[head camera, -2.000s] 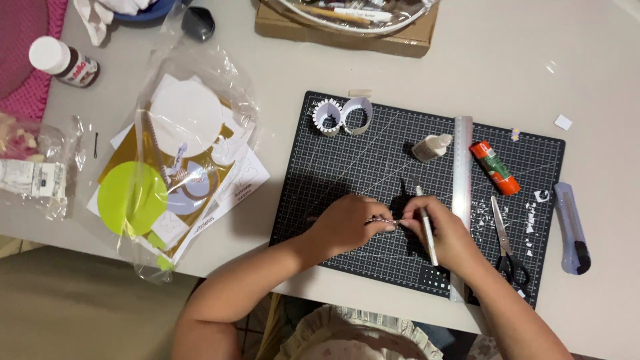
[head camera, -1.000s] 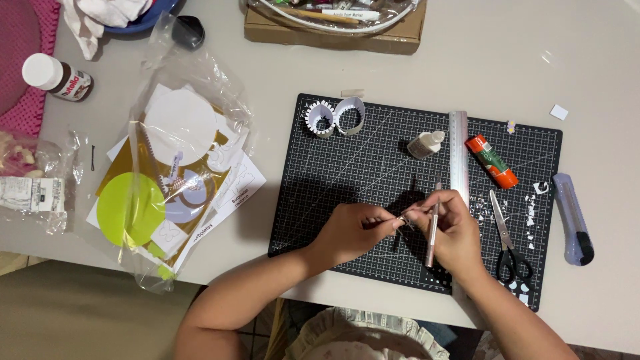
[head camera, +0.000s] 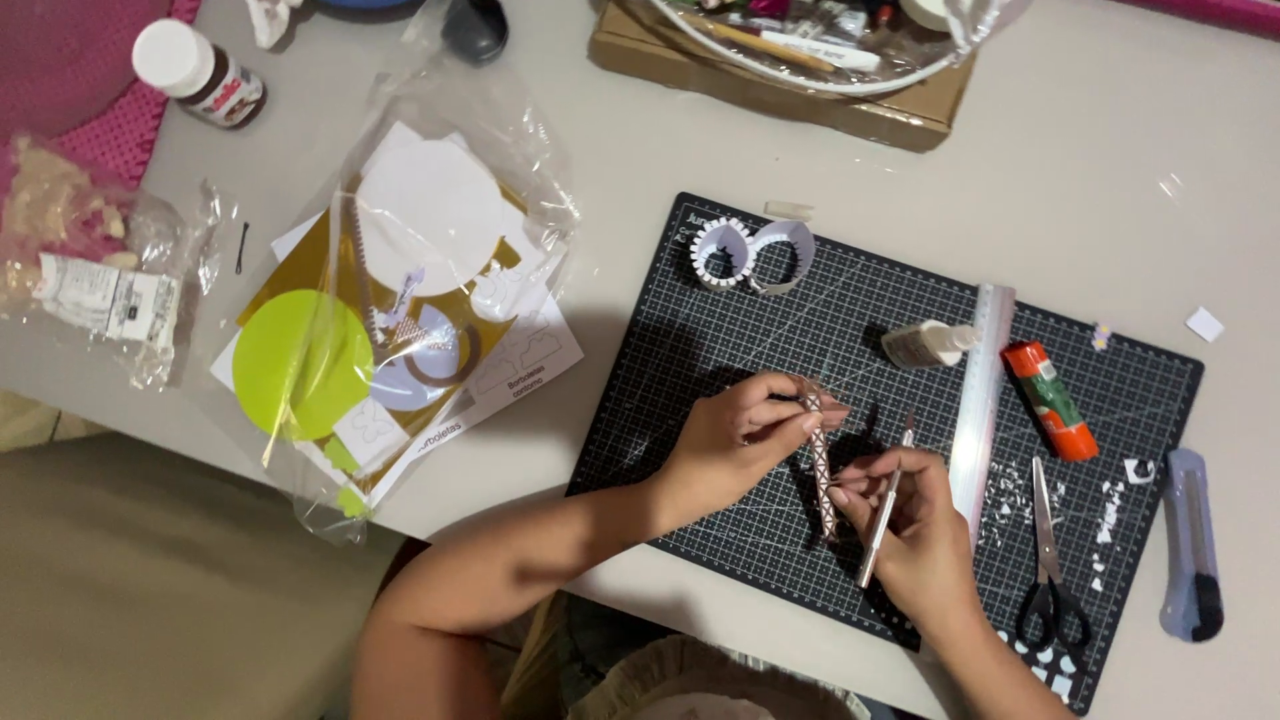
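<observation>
My left hand (head camera: 745, 435) pinches the upper part of a narrow brown-and-white latticed paper strip (head camera: 821, 470) above the black cutting mat (head camera: 640, 400). A slim metallic craft knife (head camera: 885, 515) rests in my right hand (head camera: 905, 530), its tip pointing away from me. The thumb and a finger of that hand are at the strip's right side; whether they grip it is hard to tell. Beyond the hands stand two joined paper rings (head camera: 750, 257), one with a toothed edge. A small glue bottle (head camera: 928, 344) lies beside the metal ruler (head camera: 983, 400).
Right of the ruler lie a glue stick (head camera: 1050, 400), black-handled scissors (head camera: 1045, 570), paper scraps (head camera: 1108, 520) and, off the mat, a utility knife (head camera: 1190, 550). A plastic bag of cut papers (head camera: 430, 215) is at left, near a Nutella jar (head camera: 200, 75). A cardboard box (head camera: 780, 100) stands at the back.
The latticed strip now shows lengthwise between my hands; earlier it was mostly hidden by the fingers. The craft knife is still in my right hand.
</observation>
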